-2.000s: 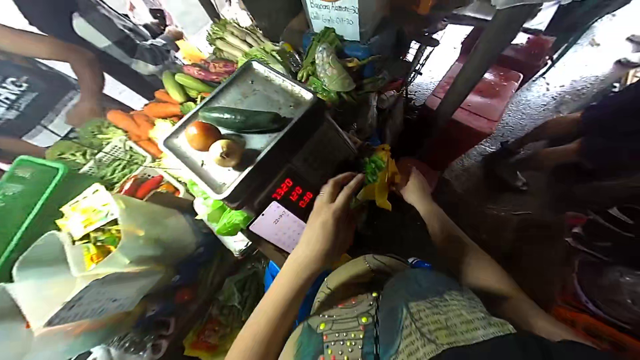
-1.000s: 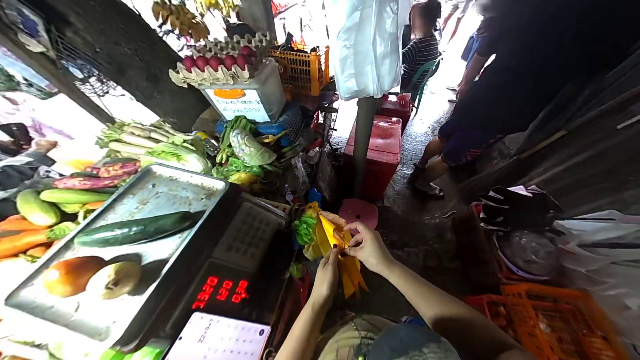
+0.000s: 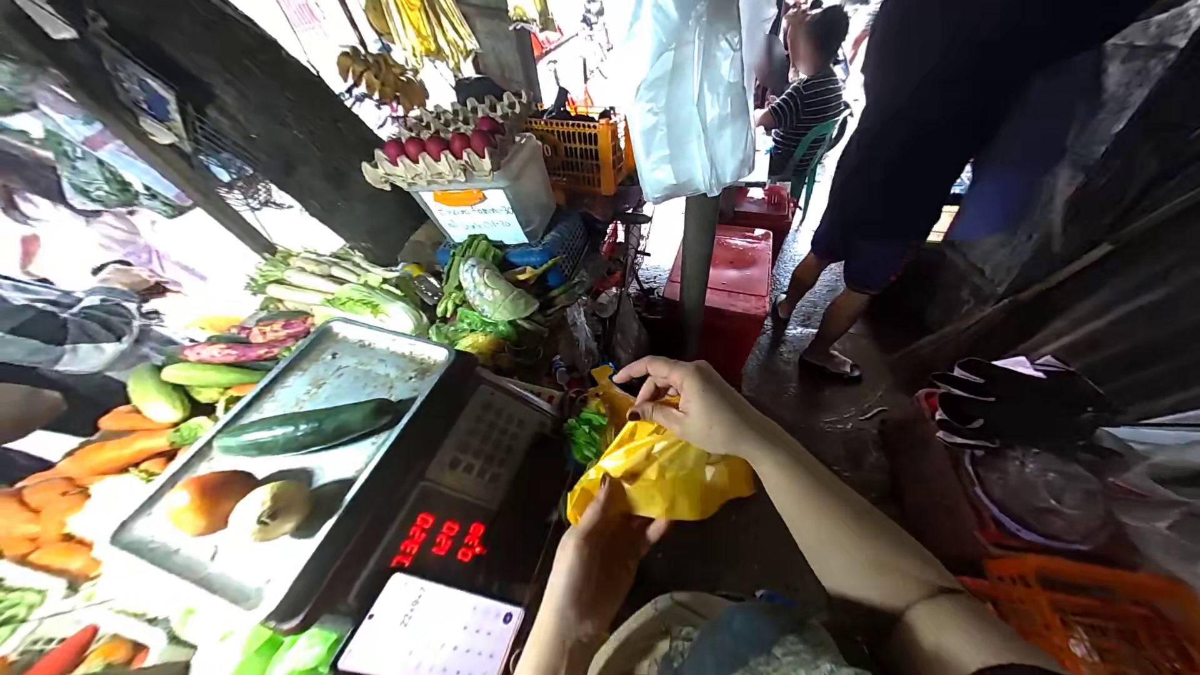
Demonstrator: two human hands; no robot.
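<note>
A yellow plastic bag (image 3: pixel 670 473) is stretched between my two hands, to the right of a digital scale (image 3: pixel 478 445). From below, my left hand (image 3: pixel 605 544) grips its lower left edge. Above it, my right hand (image 3: pixel 689 403) pinches the bag's upper part. Green plastic (image 3: pixel 586 433) shows just left of the bag. The scale's metal tray (image 3: pixel 352 347) bears a dark green cucumber (image 3: pixel 305 427), an orange-brown round vegetable or fruit (image 3: pixel 208 502) and an onion (image 3: pixel 272 509). Below the scale's red digits lies a phone (image 3: pixel 431 633) with a keypad on its screen.
Carrots (image 3: pixel 112 459), light green cucumbers (image 3: pixel 157 394) and leafy vegetables (image 3: pixel 366 305) lie beyond the tray. Reddish eggs (image 3: pixel 459 143) sit in cartons at the back. Behind a post (image 3: pixel 698 272) are red boxes (image 3: pixel 722 281). A person (image 3: pixel 834 291) stands at right, above an orange crate (image 3: pixel 1087 609).
The yellow bag, bunched between my hands a second ago, is now spread wider. My right hand has risen to its top, with my left hand below. The view has swung right since the earliest frame.
</note>
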